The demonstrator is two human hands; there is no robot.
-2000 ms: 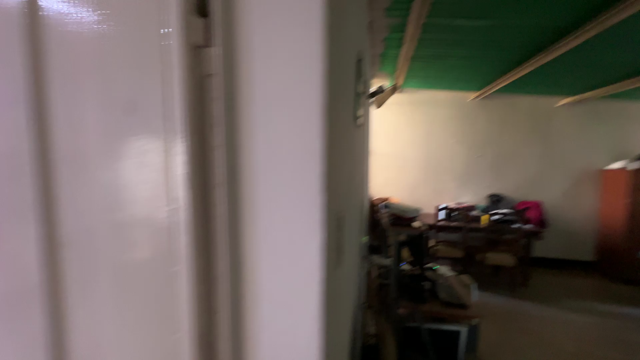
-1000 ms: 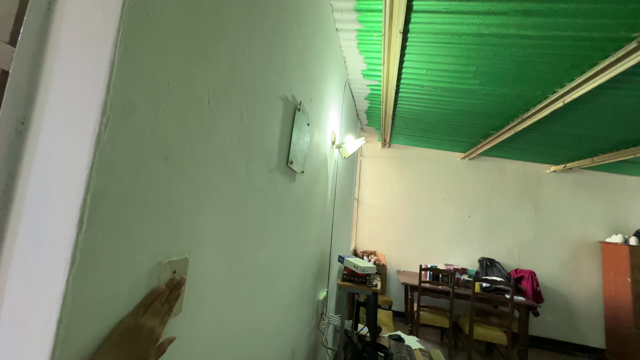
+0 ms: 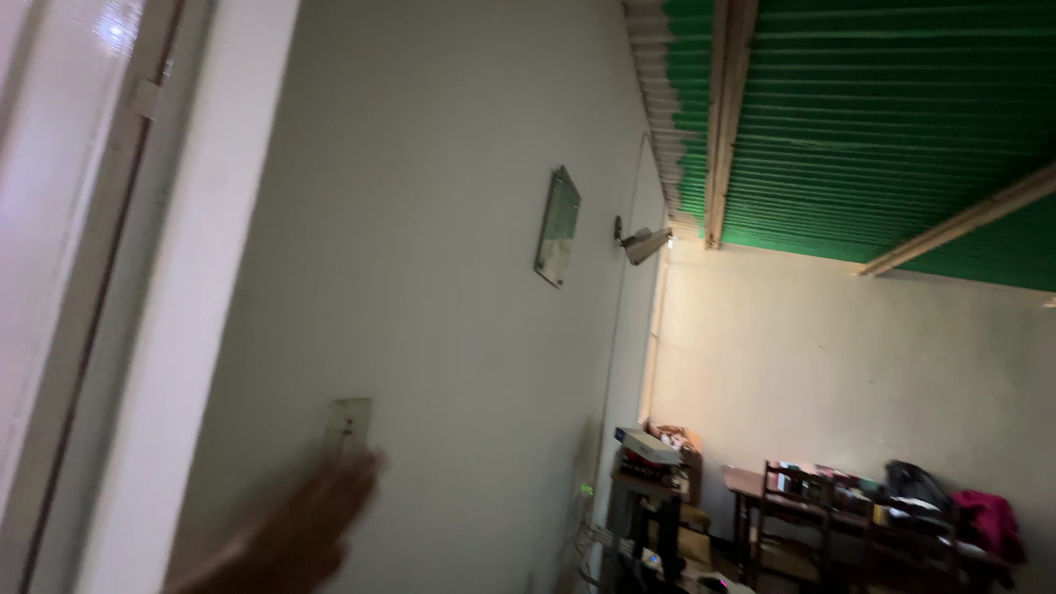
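My left hand (image 3: 297, 520), blurred, reaches up from the lower left with its fingertips at the lower part of a light switch plate (image 3: 351, 422) on the pale wall. Nothing shows in its grasp, and its fingers look held close together. Whether the fingertips touch the plate cannot be told. Farther along the same wall are a small mirror-like panel (image 3: 558, 228) and a wall lamp (image 3: 643, 244), which is unlit. My right hand is out of view.
A white door frame (image 3: 206, 247) stands close at the left. Farther back are a dark stand (image 3: 648, 487) with boxes and cables, a wooden table (image 3: 742, 481) bearing bags and cloth, and wooden chairs (image 3: 796, 528). Beams cross the green corrugated ceiling (image 3: 891, 124).
The wall lamp was lit one second ago and is dark now, and the room is dimmer. My left hand, absent two seconds ago, lay over the switch plate one second ago; more of the plate shows now.
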